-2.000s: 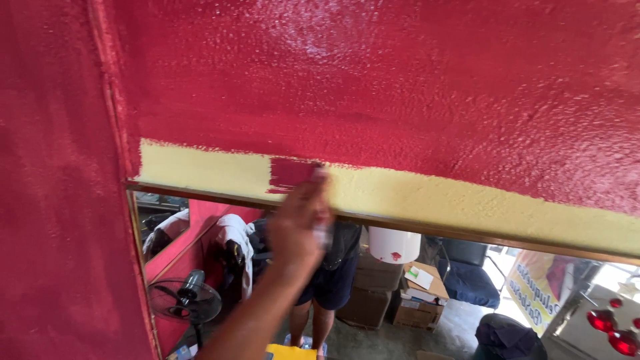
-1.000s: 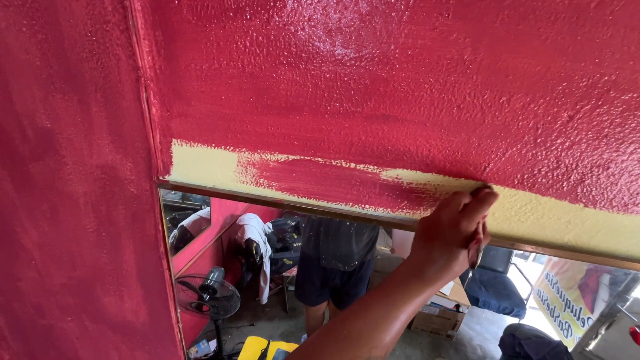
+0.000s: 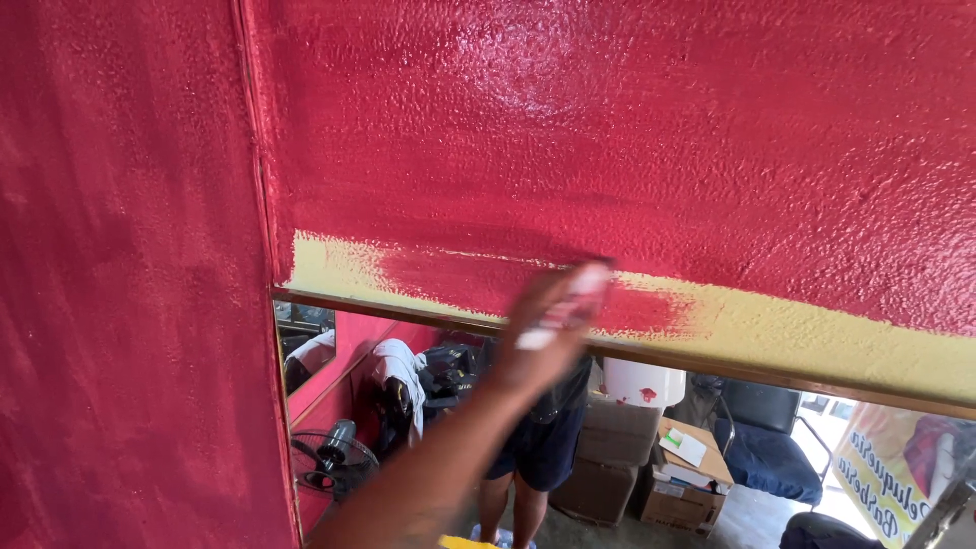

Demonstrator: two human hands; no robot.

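My left hand [image 3: 553, 324], blurred, is closed on a paint brush [image 3: 587, 286] with a pale, red-smeared handle. The dark tip touches the textured red wall [image 3: 610, 152] at the upper edge of a pale yellow strip [image 3: 793, 328]. Red paint covers the middle part of this strip; yellow shows at its left end and along the right. Just under it runs the thin brown frame [image 3: 732, 362] of a large mirror. My right hand is out of view.
A red wall or panel [image 3: 130, 274] stands at the left. The mirror reflects a standing person in dark shorts [image 3: 545, 457], a white bucket [image 3: 644, 381] with red smudges, cardboard boxes [image 3: 682, 496], a black fan [image 3: 332, 461], a chair [image 3: 770, 450] and a banner bearing writing.
Red paint covers more of the yellow strip than two seconds ago. My left hand has moved left along the strip since one second ago, still holding the brush.
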